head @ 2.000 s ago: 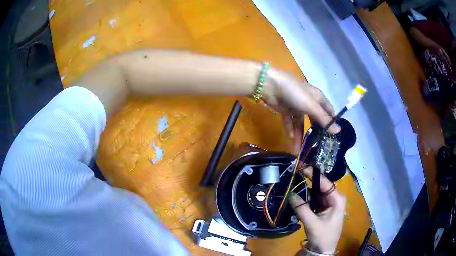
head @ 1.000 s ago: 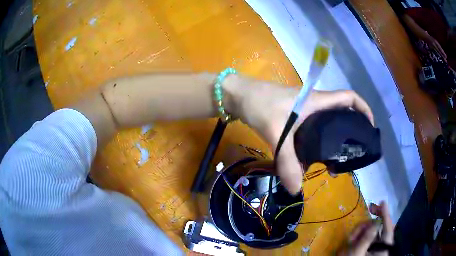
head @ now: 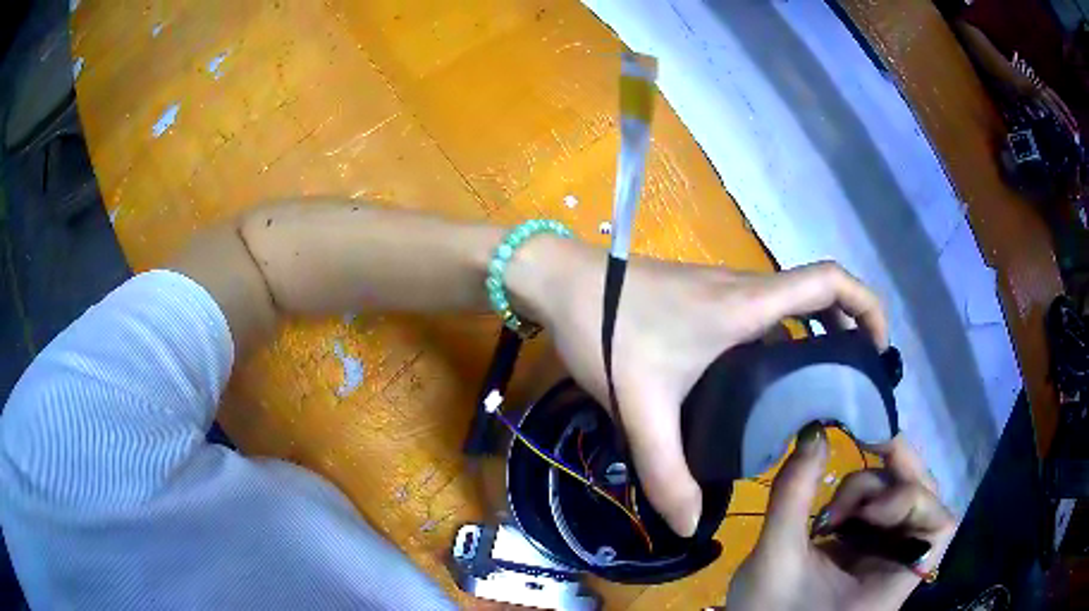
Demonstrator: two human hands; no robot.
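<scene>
My left hand (head: pixel 645 346), with a green bead bracelet, grips the black camera head cover (head: pixel 713 418) above the base. The cover's pale grey face (head: pixel 782 412) shows. My right hand (head: pixel 836 513) has its thumb and a finger at the lower edge of that face and holds a slim dark tool (head: pixel 878 543) in its curled fingers. The open black base housing (head: pixel 525 483) stands below, partly hidden by my left hand. Coloured wires (head: pixel 561 463) rise from it to a small white connector (head: pixel 493 401). A black cable with a yellow-white strip (head: pixel 629 155) crosses my left hand.
A silver-white bracket (head: pixel 520 573) lies by the base at the near edge. A black antenna (head: pixel 490 406) is left of the base. A long white-grey strip (head: pixel 836 155) runs along the table's far side. Dark units and part of a person (head: pixel 1003 60) are at upper right.
The head cover has turned, and its grey face now shows. My right hand has come up to its edge from the lower right. The yellow-white strip has swung left and stands more upright.
</scene>
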